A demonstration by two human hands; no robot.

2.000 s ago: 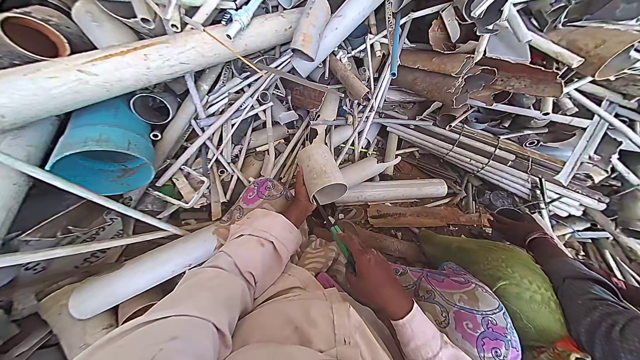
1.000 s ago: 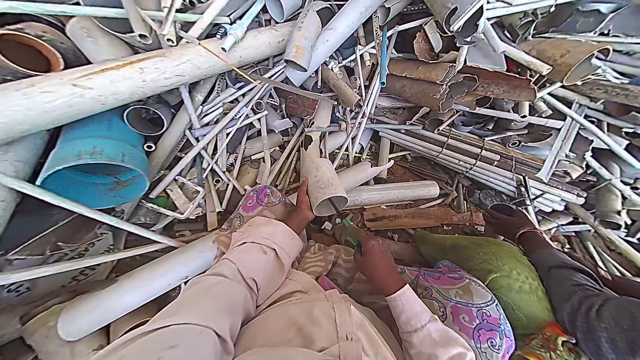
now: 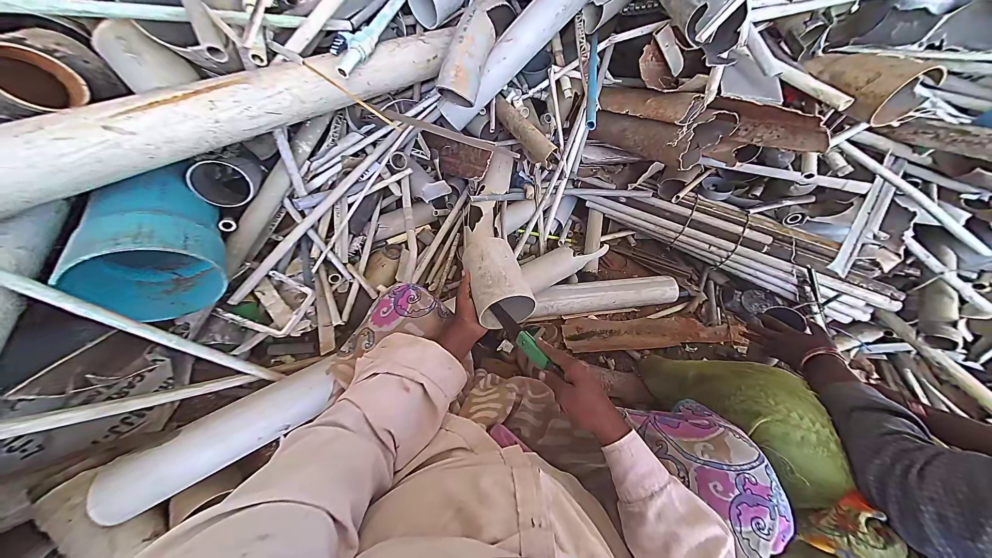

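A short, broken piece of grey plastic pipe (image 3: 496, 271) stands tilted in front of me, its round open end toward me and its far end jagged. My left hand (image 3: 463, 322) grips it by its left side. In my right hand (image 3: 583, 387) is the green handle of a knife-like tool (image 3: 533, 349), whose dark blade reaches up to the pipe's near opening; the tip is hidden inside. Just behind and to the right lies a pale pipe length (image 3: 604, 298), beside another pipe piece (image 3: 558, 265) with a torn end.
Scrap pipes lie heaped all around. A long thick white pipe (image 3: 194, 116) crosses the upper left above a large blue pipe (image 3: 147, 248). Bundled thin pipes (image 3: 744, 248) lie at right. Close by on the right, a co-worker's hand (image 3: 790, 341) touches a dark round pipe end.
The blade was at the pipe's opening two seconds ago, my right hand was lower and away from it one second ago, and the blade is now in the opening again.
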